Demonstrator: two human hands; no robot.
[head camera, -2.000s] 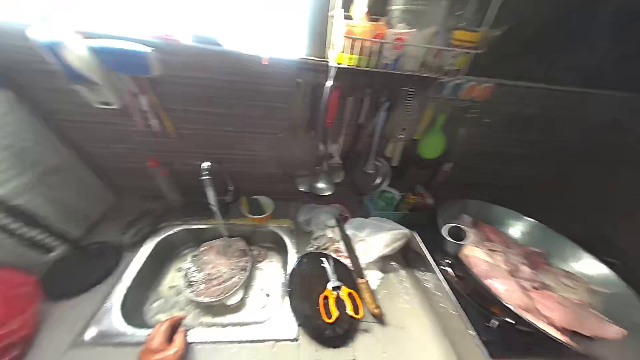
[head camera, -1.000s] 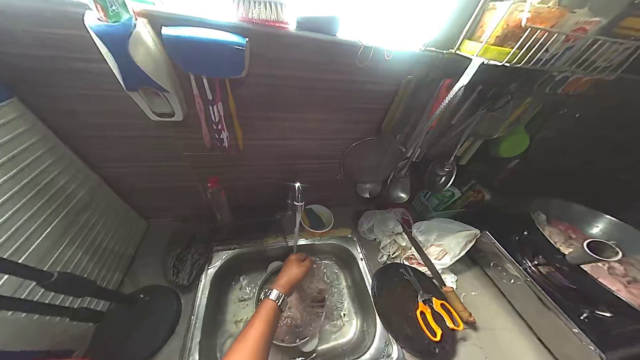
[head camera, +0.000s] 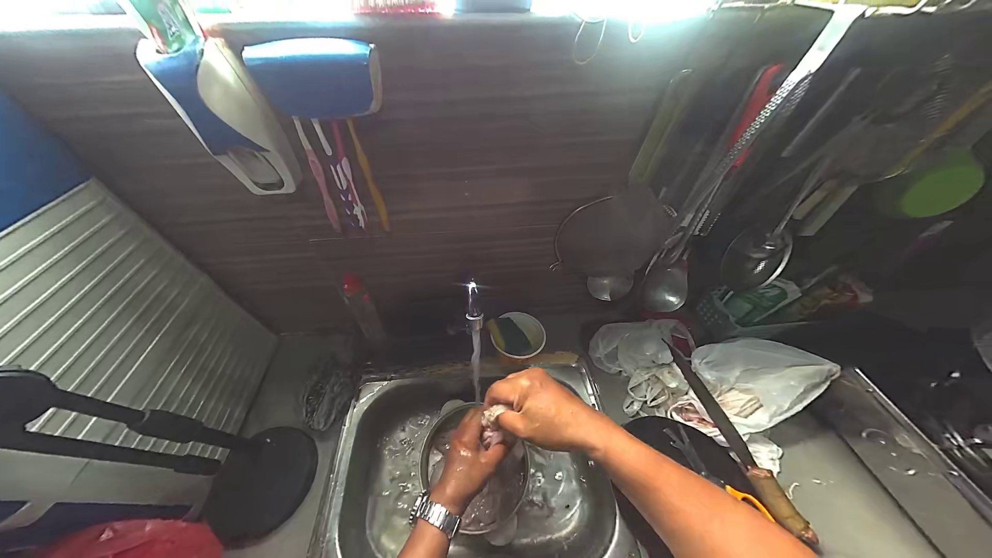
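Both hands meet over a round metal bowl (head camera: 428, 457) in the stainless steel sink (head camera: 364, 465). My left hand (head camera: 466, 453), with a metal-band watch (head camera: 436, 514) on its wrist, grips a small pale piece of raw meat (head camera: 494, 426). My right hand (head camera: 539, 407) pinches the same piece from above. Water runs from the faucet (head camera: 474, 314) just behind the hands. More pinkish meat lies in water in the bowl, partly hidden by my hands.
Right of the sink are a round dark board (head camera: 647, 438) with orange-handled scissors (head camera: 748, 500), a knife (head camera: 717, 411) and plastic bags (head camera: 763, 380). Behind stands a tub with a sponge (head camera: 515, 335). A black round-based stand (head camera: 267, 480) is at left; utensils (head camera: 666, 283) hang on the wall.
My right hand has come into view and joined my left hand, which was alone over the bowl one second ago. A piece of meat now shows between them. The view has moved closer to the sink.
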